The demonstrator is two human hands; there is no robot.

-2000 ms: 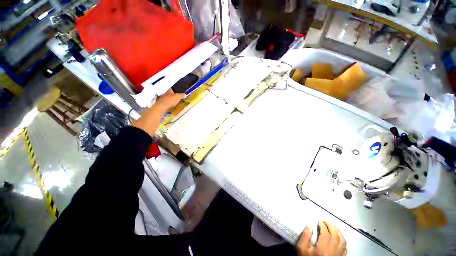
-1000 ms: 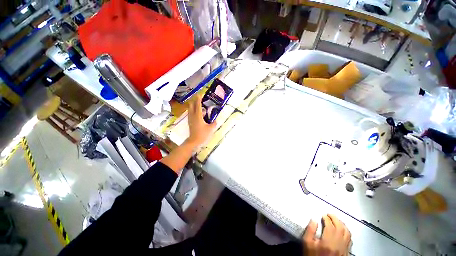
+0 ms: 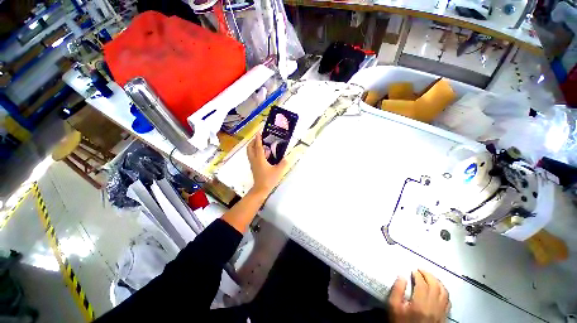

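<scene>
My left hand holds a smartphone upright at its lower end, above the cardboard stack left of the machine. The phone's screen faces me and shows dark and pink areas. My right hand rests at the front edge of the white sewing table, fingers slightly bent. I see nothing held in it, but its palm is hidden. The sewing machine stands on the table's right side.
A white bin with tan pieces stands behind the table. A metal flask, a red cloth and a blue-edged tray are at the back left. Long pale strips and a black plastic bag are below left.
My left hand has picked up the smartphone from the back left and brought it over the cardboard stack, then turned it more upright. My right hand has stayed near the table's front edge.
</scene>
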